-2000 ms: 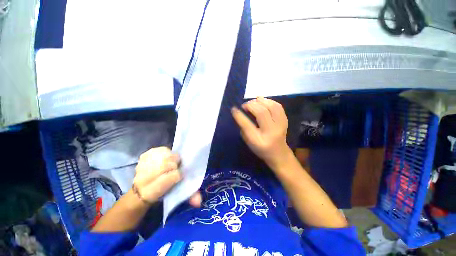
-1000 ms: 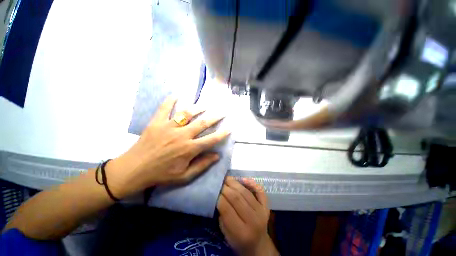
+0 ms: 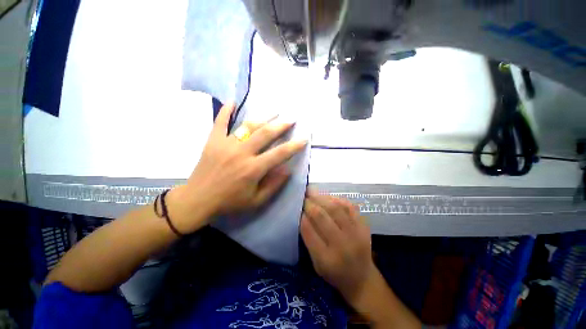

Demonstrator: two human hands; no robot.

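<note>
A light grey garment panel [image 3: 273, 228] with a thin dark edge runs from under the sewing machine [image 3: 411, 32] over the table's front edge. My left hand [image 3: 234, 167], with a ring and a dark wrist band, lies flat on the panel with fingers spread, left of and in front of the machine's needle area. My right hand [image 3: 337, 238] is at the panel's right edge by the table's front edge, fingers together on that edge. The needle area is overexposed, so the needle is hard to see.
Black-handled scissors [image 3: 506, 148] lie at the right. A ruler strip [image 3: 411, 205] runs along the table's front. A navy fabric piece [image 3: 51, 58] lies at far left. Blue crates [image 3: 498, 283] stand below the table at right and left.
Since two seconds ago the panel came down onto the table under the machine. In the last second the view shifted; my left hand stays on the panel and my right hand stays at its edge.
</note>
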